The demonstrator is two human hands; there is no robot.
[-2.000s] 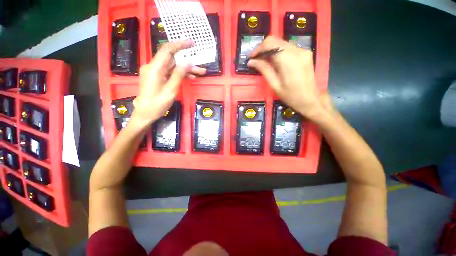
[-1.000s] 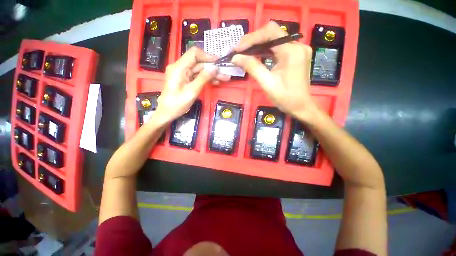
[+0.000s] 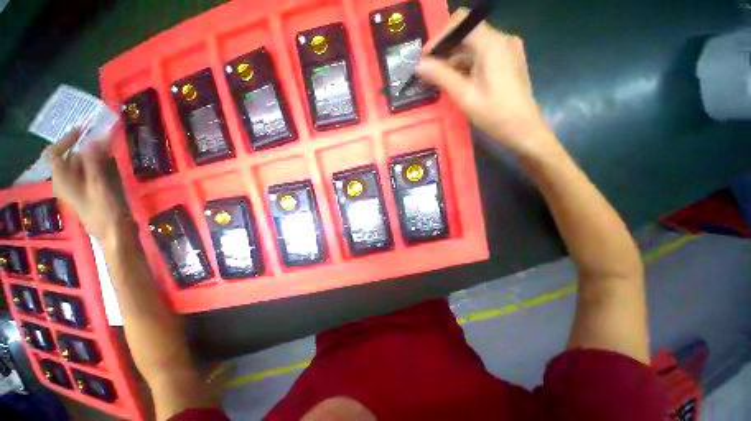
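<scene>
A red tray (image 3: 329, 275) lies tilted in front of me, with a black phone unit in each pocket of its two rows. My right hand (image 3: 486, 82) holds dark tweezers (image 3: 458, 31) like a pencil, the fingertips over the top-right phone unit (image 3: 405, 62). The tool's tip is too small to make out. My left hand (image 3: 86, 177) is off the tray's left side and holds the label sheet (image 3: 70, 115), whitish with rows of small dark marks. Part of the sheet is blurred at my fingers.
A second red tray (image 3: 90, 308) with black units stands at the lower left. A white paper strip (image 3: 107, 284) lies between the trays, partly behind my left forearm. Both trays are on the dark-green surface (image 3: 593, 156). A whitish round object (image 3: 729, 78) is at the right edge.
My left hand and the label sheet have moved left, off the tray. My right hand has parted from the sheet and is over the top-right unit. The tray appears turned and further left.
</scene>
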